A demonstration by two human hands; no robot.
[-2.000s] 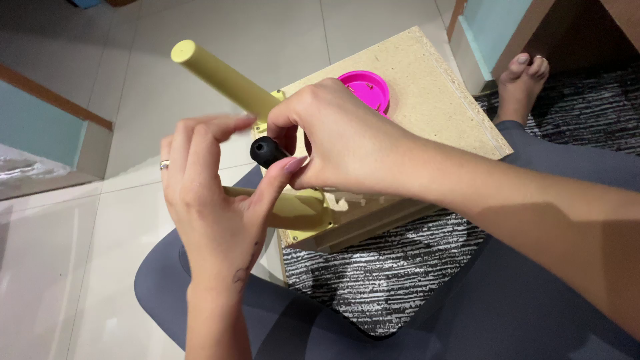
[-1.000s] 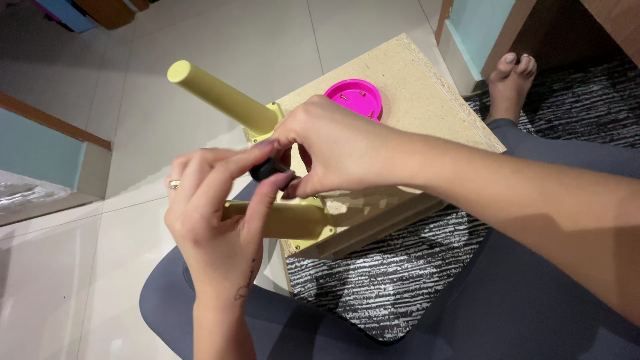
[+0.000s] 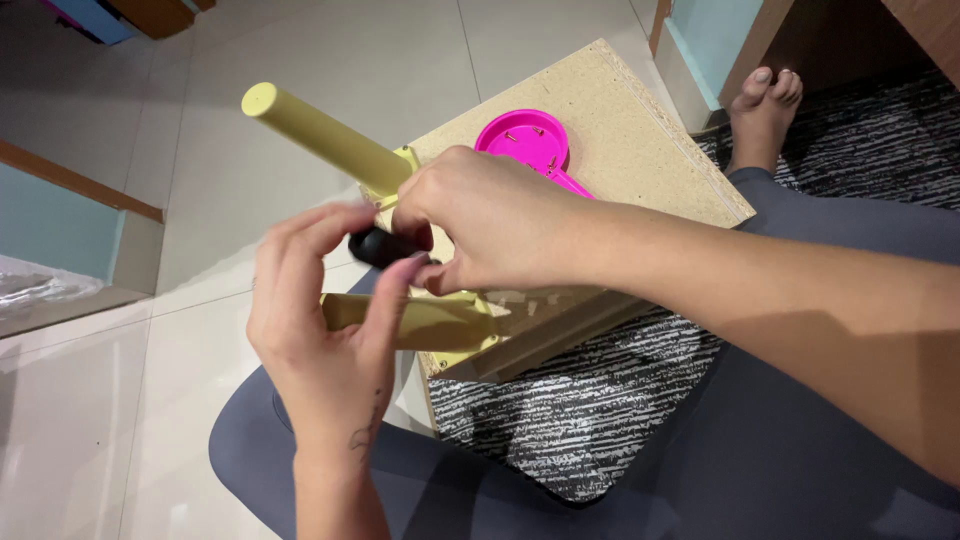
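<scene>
A small black object (image 3: 381, 246), perhaps a tool handle, is between my two hands above a particleboard panel (image 3: 622, 112). My left hand (image 3: 322, 292) has its thumb and fingertips around the black object, blurred. The fingers of my right hand (image 3: 480, 217) pinch its other end, which is mostly hidden. Beneath them, two yellow legs stick out from the panel's near left edge: an upper leg (image 3: 330, 142) and a lower leg (image 3: 435, 324), both on screwed mounting plates. A pink round dish with a handle (image 3: 525, 120) lies on the panel, holding several small screws (image 3: 538, 131).
My legs in grey trousers (image 3: 810, 390) surround the panel on the right and below. A bare foot (image 3: 761, 120) rests at the upper right. A black and white patterned mat (image 3: 570, 405) lies underneath. Pale blue furniture panels stand at left (image 3: 67, 232) and upper right (image 3: 712, 45).
My hands stay together around the black object, which is turned differently than two seconds ago. My left fingers have shifted on it.
</scene>
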